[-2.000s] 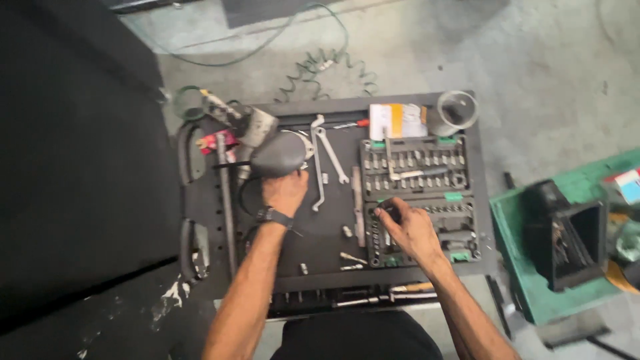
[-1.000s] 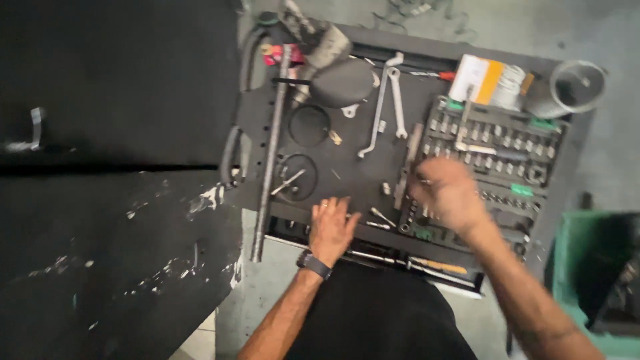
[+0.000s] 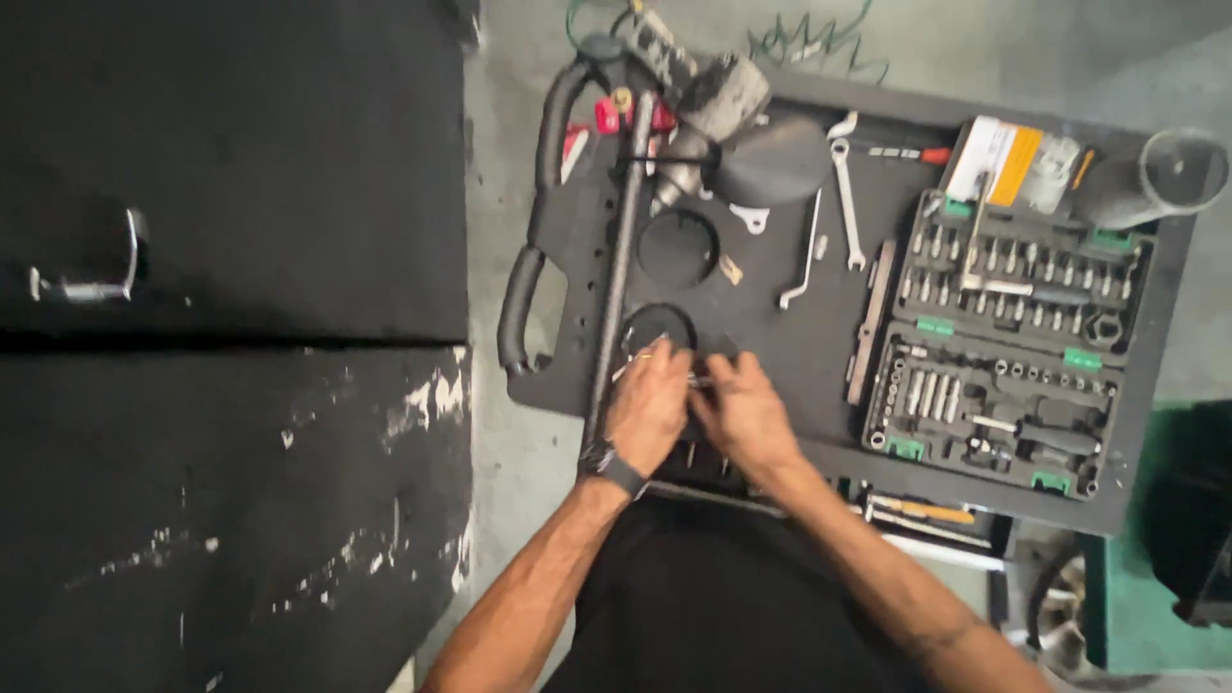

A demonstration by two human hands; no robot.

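Observation:
My left hand [image 3: 650, 404], with a dark band on the wrist, is at the near left part of the black cart top [image 3: 741, 318], beside a long metal bar [image 3: 626, 250]. Close at its right is my right hand [image 3: 746, 409]. A small metallic piece [image 3: 701, 381] shows between the fingers of both hands; what it is cannot be told. A round recess [image 3: 664, 327] lies just beyond the left hand. Farther off are a combination wrench [image 3: 848, 207] and an offset wrench [image 3: 808, 255]. The socket set case [image 3: 895, 332] stands open at the right, with a ratchet [image 3: 1006, 286] across its bits.
A mirror-like dark oval head [image 3: 770, 162] and an air tool [image 3: 722, 96] sit at the back left. A clear cup [image 3: 1169, 178] stands at the back right corner. An open drawer [image 3: 943, 529] holds tools near my body. Black cabinet doors [image 3: 231, 192] fill the left.
My right hand has moved left from the socket set to beside my left hand. My left hand, by the dark oval head two seconds ago, is now nearer the cart's front edge.

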